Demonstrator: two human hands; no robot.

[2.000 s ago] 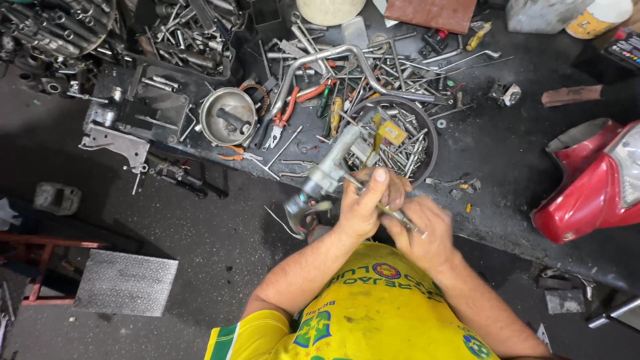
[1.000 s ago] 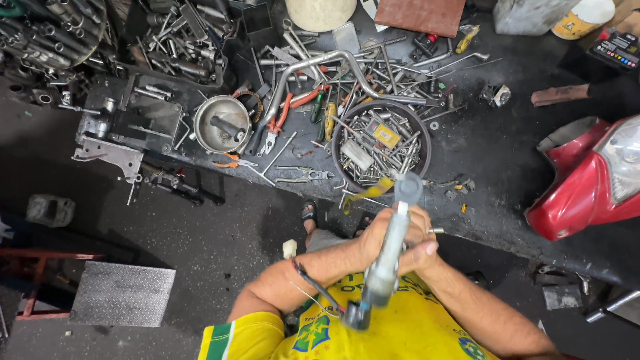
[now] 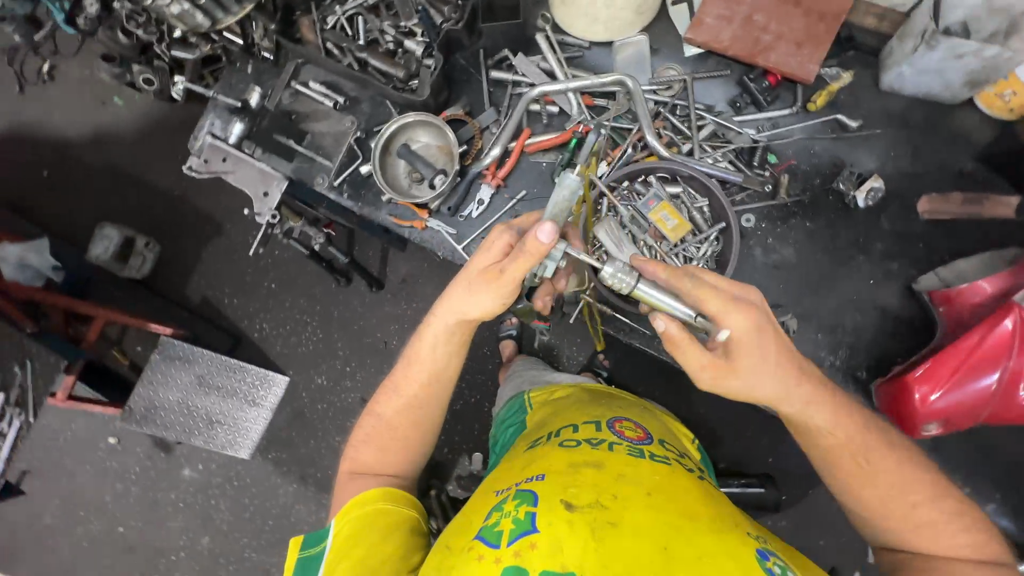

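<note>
My left hand (image 3: pixel 504 268) grips a grey metal part (image 3: pixel 560 204) with a cylindrical body, held upright over the front edge of the bench. In my right hand (image 3: pixel 720 328) is a metal hand tool with a knurled collar (image 3: pixel 652 292), its thin shaft pointing left and reaching the metal part. Whether the tip sits inside a screw or hole cannot be told. Just behind my hands stands a round tray (image 3: pixel 730 232) of bolts and small fittings, with a yellow-labelled small box (image 3: pixel 669 221) on top. A yellow strap-like strip (image 3: pixel 592 320) hangs by the bench edge.
Pliers with orange handles (image 3: pixel 494 180), a bent metal tube (image 3: pixel 512 120), a metal bowl (image 3: pixel 380 164) and loose tools lie behind and left on the bench. A red glossy fairing (image 3: pixel 960 376) is at the right. A tread-plate step (image 3: pixel 208 396) stands on the floor at the left.
The metal part has been turned and now stands above the bench edge in my left hand. My right hand has moved to the right and holds the knurled tool against it.
</note>
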